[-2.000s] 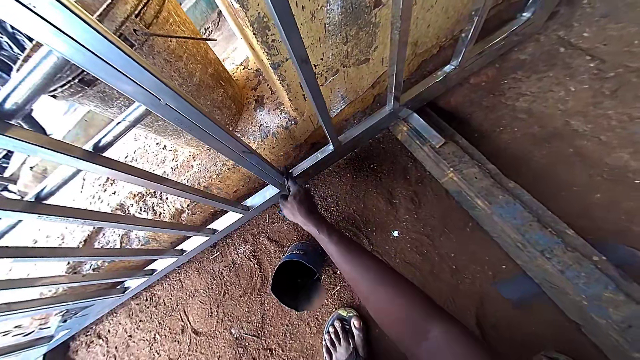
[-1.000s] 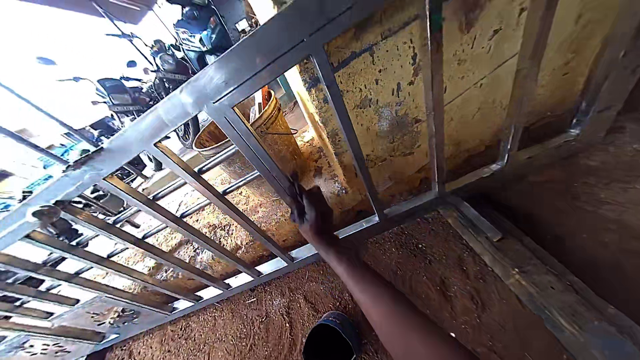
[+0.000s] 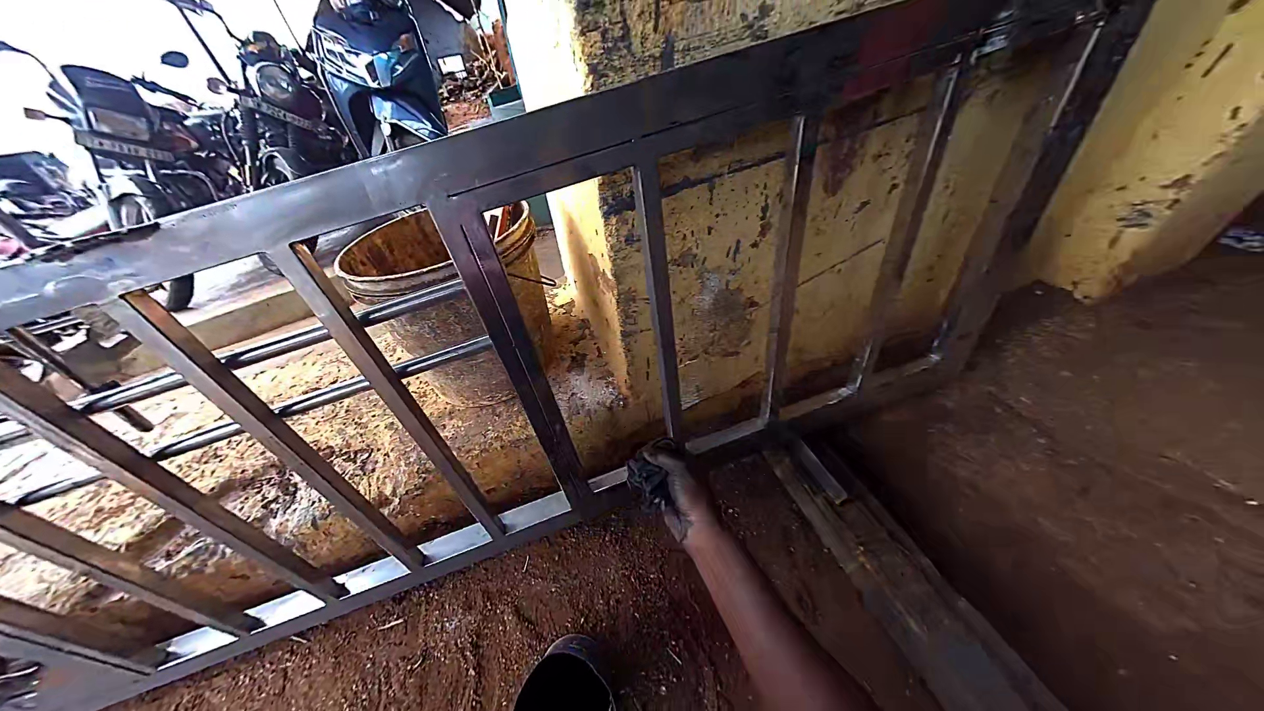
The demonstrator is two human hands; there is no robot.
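Note:
A metal gate frame (image 3: pixel 553 148) with several square-tube bars stands tilted across the view. My right hand (image 3: pixel 681 494) is closed on a dark, crumpled cloth (image 3: pixel 650 474), which presses on the lower rail (image 3: pixel 731 435) at the foot of one upright bar (image 3: pixel 657 306). To the left of the hand, a darker double bar (image 3: pixel 509 346) meets the same rail. A black container (image 3: pixel 565 676) sits on the soil below the hand, partly cut off by the bottom edge. My left hand is not in view.
Behind the gate are a stained bucket (image 3: pixel 464 346), round metal pipes (image 3: pixel 326 395) and a peeling yellow wall (image 3: pixel 731 286). Motorcycles (image 3: pixel 276 109) and a scooter (image 3: pixel 380 74) stand at upper left. A wooden beam (image 3: pixel 918 592) lies on the soil at right.
My right hand has moved from the double bar down to the lower rail, at the foot of the neighbouring bar to the right. The view has tilted up.

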